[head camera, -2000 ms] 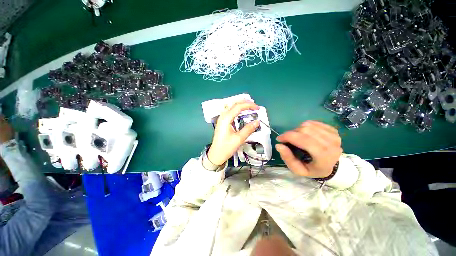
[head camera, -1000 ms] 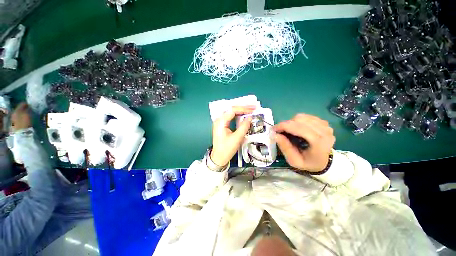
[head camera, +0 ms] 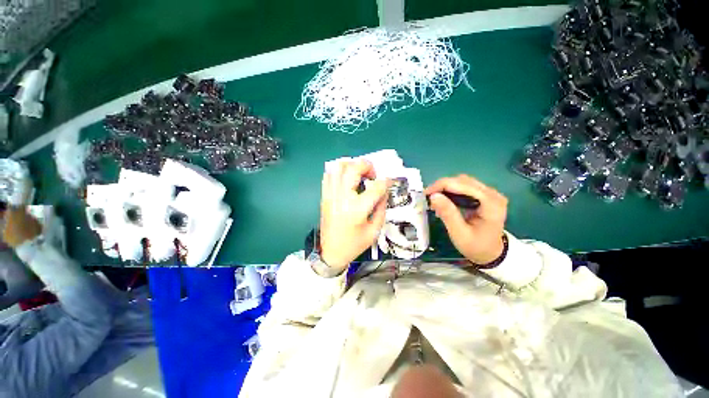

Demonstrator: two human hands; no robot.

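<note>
A white camera housing (head camera: 417, 221) lies on the green bench in front of me, its two openings facing up. A small module with a dark square face (head camera: 399, 192) sits in the upper opening. My left hand (head camera: 351, 215) holds the housing from its left side, fingertips by the module. My right hand (head camera: 473, 220) grips the black handle of a screwdriver (head camera: 460, 199). Its tip is at the housing's right edge near the module; the exact contact is too small to tell. Thin wires show at the housing's lower end.
A heap of white cords (head camera: 373, 76) lies at the back centre. Camera modules (head camera: 614, 116) pile at right. Dark parts (head camera: 186, 124) lie at left behind a row of finished housings (head camera: 155, 214). A blue bin (head camera: 198, 334) stands below. Another person's arm (head camera: 70, 288) is at far left.
The screwdriver handle has tilted flatter and my right hand has moved slightly left and opened somewhat. My left fingers have shifted up along the housing. The other person's hand has moved down.
</note>
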